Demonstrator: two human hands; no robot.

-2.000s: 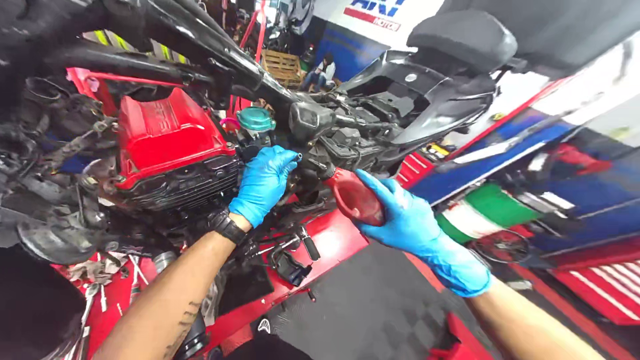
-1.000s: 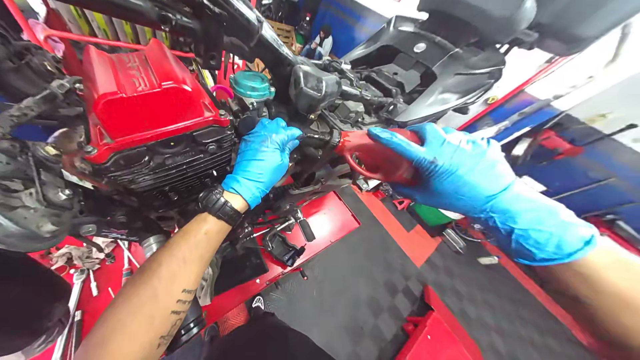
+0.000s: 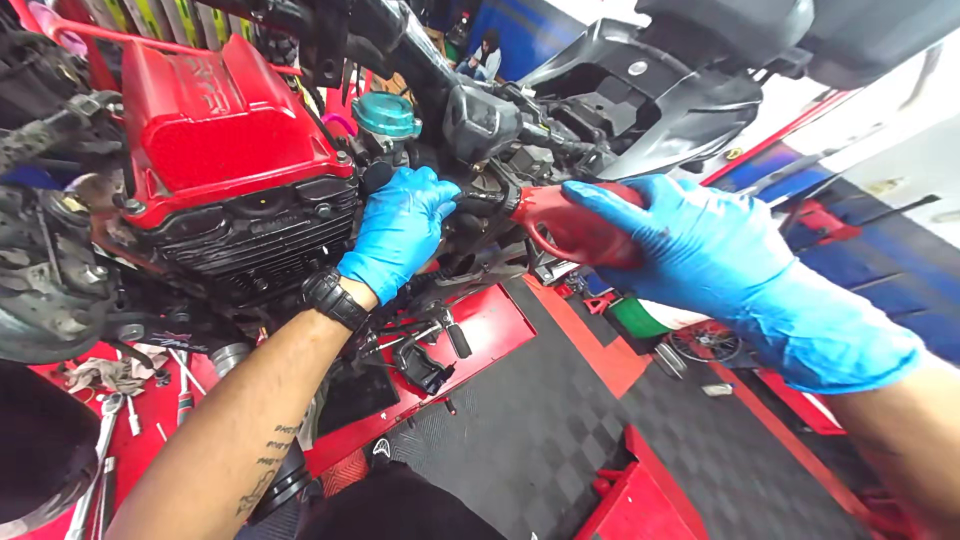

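Note:
My right hand (image 3: pixel 705 247), in a blue glove, grips a red plastic bottle (image 3: pixel 585 225) lying nearly on its side. The bottle's neck points left and meets a dark nozzle or tube (image 3: pixel 484 201) by the motorcycle's frame. My left hand (image 3: pixel 401 225), gloved in blue, is at the near end of that dark part, just right of the finned black engine cylinder (image 3: pixel 262 247). Its fingertips are bent, and what they touch is partly hidden. A red engine cover (image 3: pixel 225 127) sits on top of the cylinder. Behind my left hand is a teal round cap (image 3: pixel 387 114).
The red lift table (image 3: pixel 495 322) carries a black bracket-like part (image 3: pixel 424 367), a ratchet wrench (image 3: pixel 111 409) and rags (image 3: pixel 112 375). A red metal stand or box (image 3: pixel 637 495) is on the tiled floor (image 3: pixel 525 420). A person (image 3: pixel 484 56) sits in the background, beyond the motorcycle's dark bodywork (image 3: pixel 660 90).
My right hand has tipped the red bottle from a slanted pose to nearly level. My left hand stays beside the engine. The view has moved closer.

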